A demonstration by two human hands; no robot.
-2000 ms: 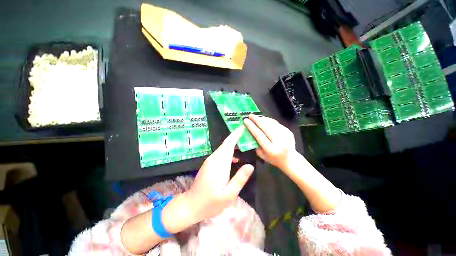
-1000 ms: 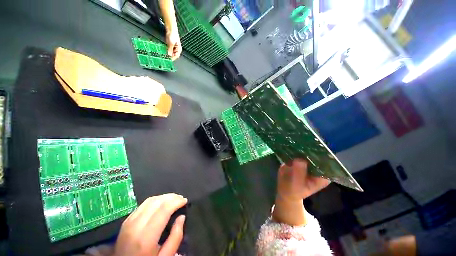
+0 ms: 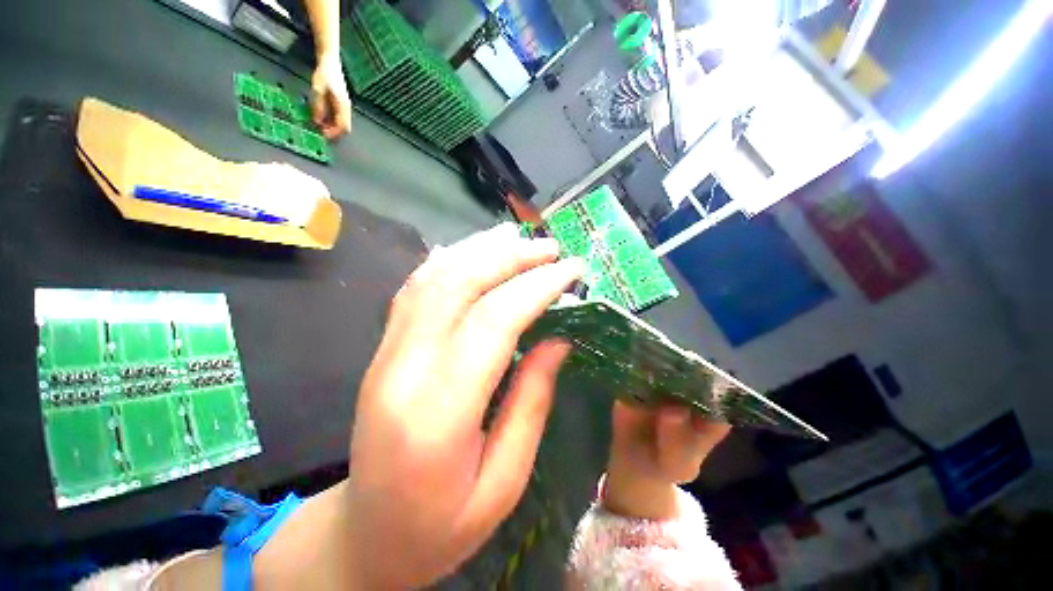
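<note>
My right hand (image 3: 664, 444) holds a green circuit board panel (image 3: 658, 364) from below at its lower edge. The panel is raised off the bench and tilted, its dark underside towards me. My left hand (image 3: 445, 393), with a blue wrist strap, is at the panel's near left end, thumb below and fingers above; whether it grips the panel is hard to tell. A second panel (image 3: 148, 398) lies flat on the black mat (image 3: 306, 381) at the left.
A cardboard tray (image 3: 219, 227) with a blue pen (image 3: 208, 204) lies behind the flat panel. Another person's hand (image 3: 331, 102) touches a panel (image 3: 277, 116) at the far side. Racked panels (image 3: 410, 75) stand behind it. Another panel (image 3: 612, 245) is beyond my hands.
My left hand has moved up and right to the raised panel. The panel is now seen more edge-on. The view has shifted slightly, moving the mat and tray leftward.
</note>
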